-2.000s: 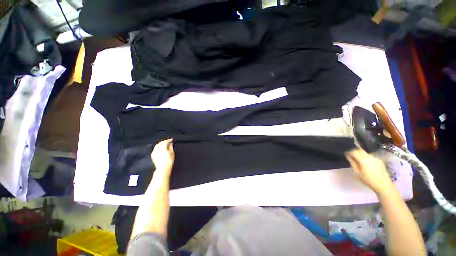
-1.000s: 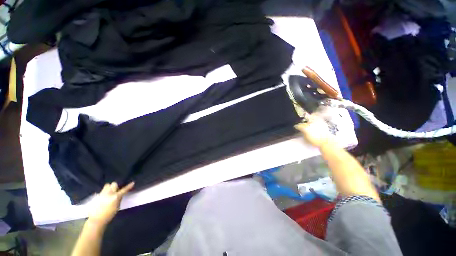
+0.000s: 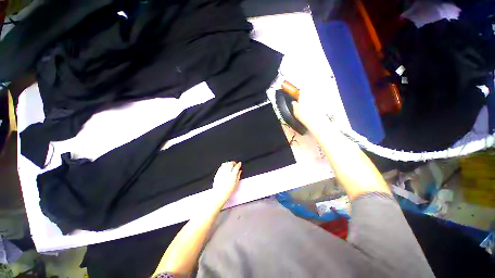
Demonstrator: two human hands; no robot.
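Note:
Black trousers (image 3: 206, 149) lie flat on the white table cover (image 3: 271, 182), the square hem end at the right and the bunched, wider waist end at the left. My left hand (image 3: 227, 176) rests on the near edge of the trouser leg; whether its fingers pinch the cloth is not clear. My right hand (image 3: 305, 114) is closed on the orange-brown handle of the steam iron (image 3: 289, 108), just beyond the hem end. The iron's dark body faces left. Part of the handle is hidden by the hand.
A pile of black garments (image 3: 135, 54) covers the far side of the table. The white hose (image 3: 401, 155) runs off to the right. A blue panel (image 3: 353, 81) stands beside the table's right edge. Dark garments (image 3: 439, 92) lie further right.
My right hand has left the hem and taken hold of the iron. My left hand has moved right along the leg from the waist end. The view has shifted, and the leg lies straighter.

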